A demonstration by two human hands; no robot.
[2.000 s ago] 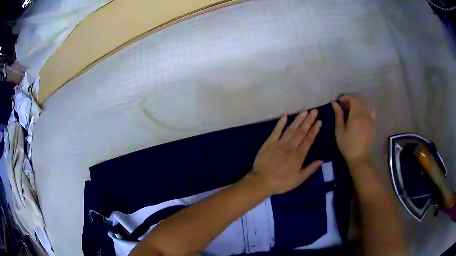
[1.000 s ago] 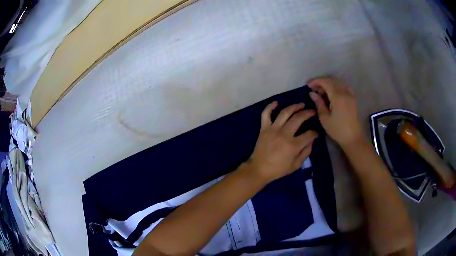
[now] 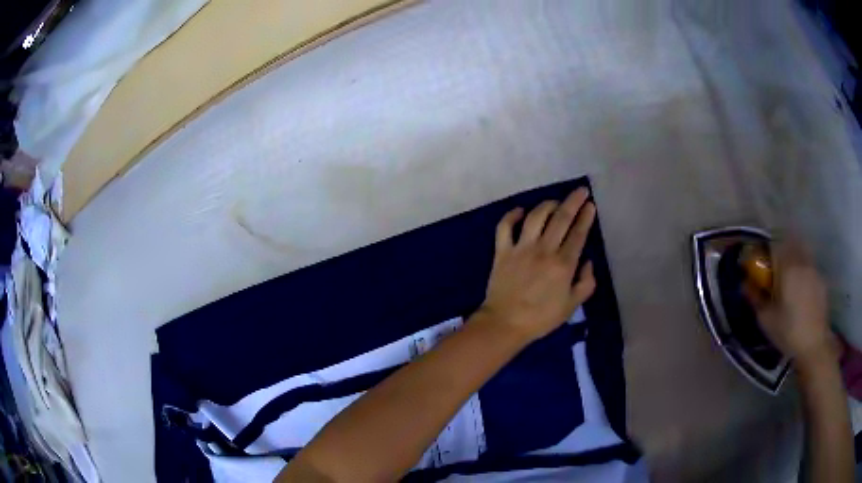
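The navy-and-white garment (image 3: 331,274) lies on the pale ironing table, its wide navy band along the far edge and white panels with dark lines nearer me. My left hand (image 3: 541,269) lies flat on the navy band near its squared right corner, fingers spread, fingertips at the corner. A navy pocket piece (image 3: 534,396) lies below that hand, partly under my forearm. The steam iron (image 3: 742,311) stands on the table right of the garment, apart from it. My right hand (image 3: 796,300), slightly blurred, is closed around the iron's orange-brown handle (image 3: 759,268).
A tan board strip (image 3: 161,90) curves along the far left edge of the table (image 3: 378,170). Cream and white cloth pieces (image 3: 43,330) are heaped at the left edge. A maroon-pink hose (image 3: 851,368) shows behind my right wrist.
My right hand has let go of the garment's corner, moved right and taken hold of the iron handle. My left hand has flattened and shifted to the corner.
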